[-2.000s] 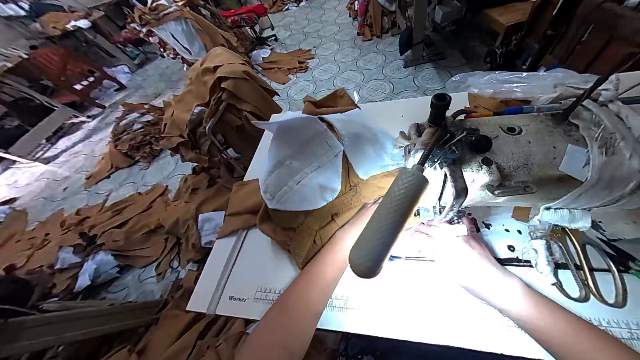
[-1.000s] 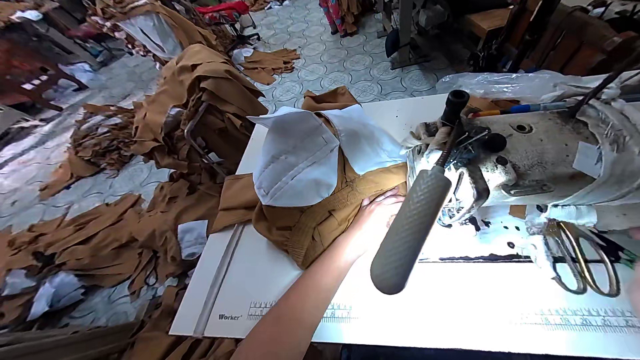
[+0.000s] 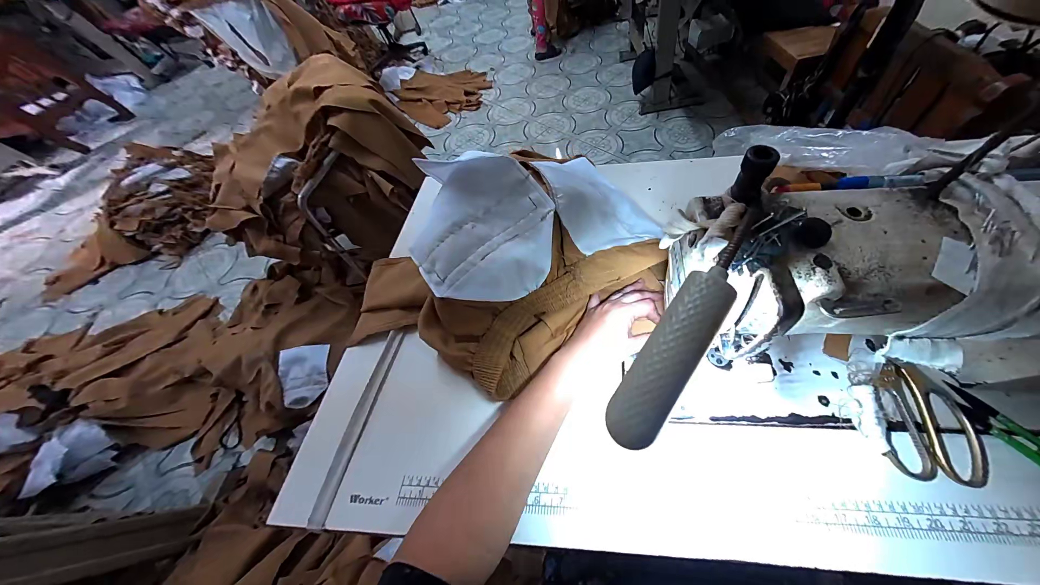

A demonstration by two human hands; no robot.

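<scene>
My left hand (image 3: 621,317) lies on the edge of a brown garment (image 3: 528,325) with a ribbed elastic waistband, just left of the sewing machine (image 3: 861,244). Its fingers are partly behind the machine's grey textured handle (image 3: 670,361), so whether they grip the cloth cannot be told. White fabric pieces (image 3: 487,231) with stitch lines lie on top of the garment. My right hand is out of view. Gold-handled scissors (image 3: 934,422) rest at the right of the machine bed.
The white sewing table (image 3: 390,487) has printed rulers along its front edge. Brown cut cloth (image 3: 317,162) is heaped over a metal frame at the left, and more lies on the tiled floor. Behind the machine are a clear plastic bag (image 3: 812,142) and a blue pen (image 3: 877,182).
My right hand, near the needle area two seconds ago and at the right edge one second ago, has left the view. My left hand has stayed by the garment.
</scene>
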